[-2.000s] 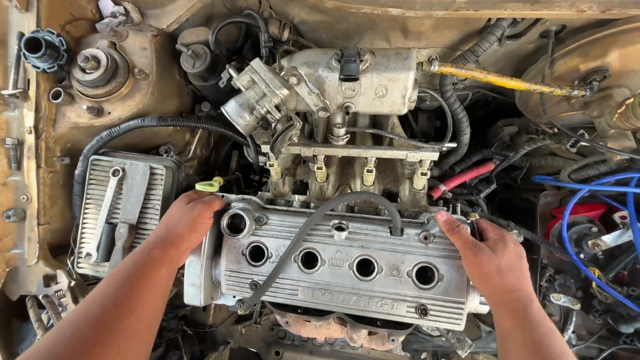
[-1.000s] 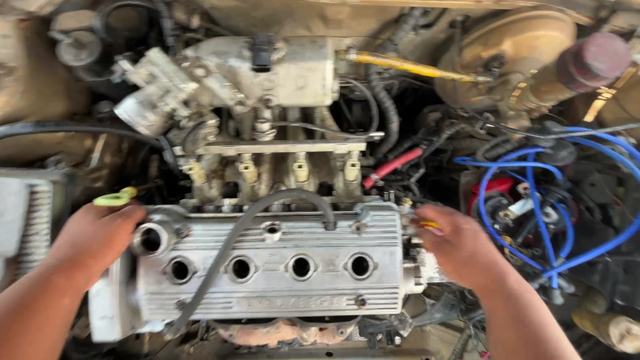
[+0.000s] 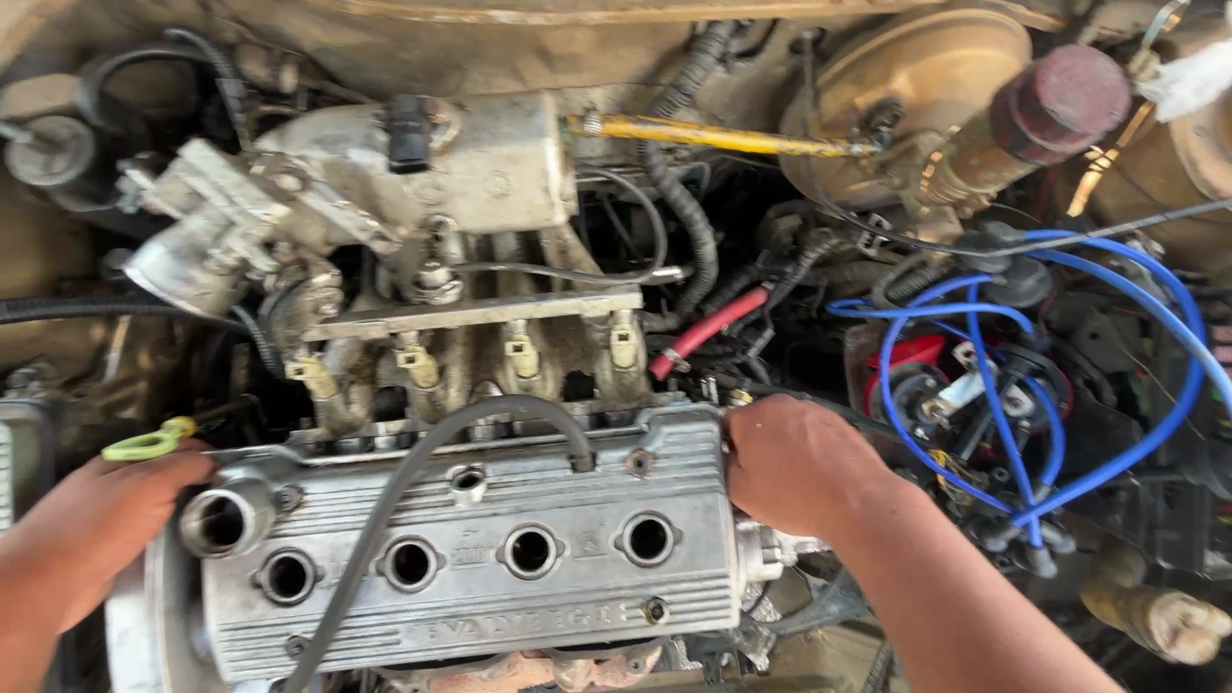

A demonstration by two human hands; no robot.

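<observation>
An aluminium valve cover (image 3: 462,577) with a row of round spark plug holes spans the lower middle, and a grey rubber hose (image 3: 385,500) arches over it. My left hand (image 3: 115,500) rests at its upper left corner, beside the yellow-green dipstick loop handle (image 3: 149,440). My right hand (image 3: 799,467) is at the cover's right end, its fingertips hidden behind the edge. Behind the cover stands the intake manifold (image 3: 462,173) with a metal fuel rail (image 3: 481,313) and pale fuel injectors (image 3: 523,356). What the fingers of either hand grip cannot be seen.
Blue spark plug wires (image 3: 977,385) lie coiled at the right. A yellow hose (image 3: 712,135) runs towards the brake booster (image 3: 895,77), near a dark red reservoir cap (image 3: 1073,91). A short red hose (image 3: 712,329) lies behind my right hand. A rusty exhaust manifold (image 3: 539,669) shows below the cover.
My right hand has gone from the cover's upper right edge to beside its right end. My left hand stays at the left corner. The view has shifted to the right.
</observation>
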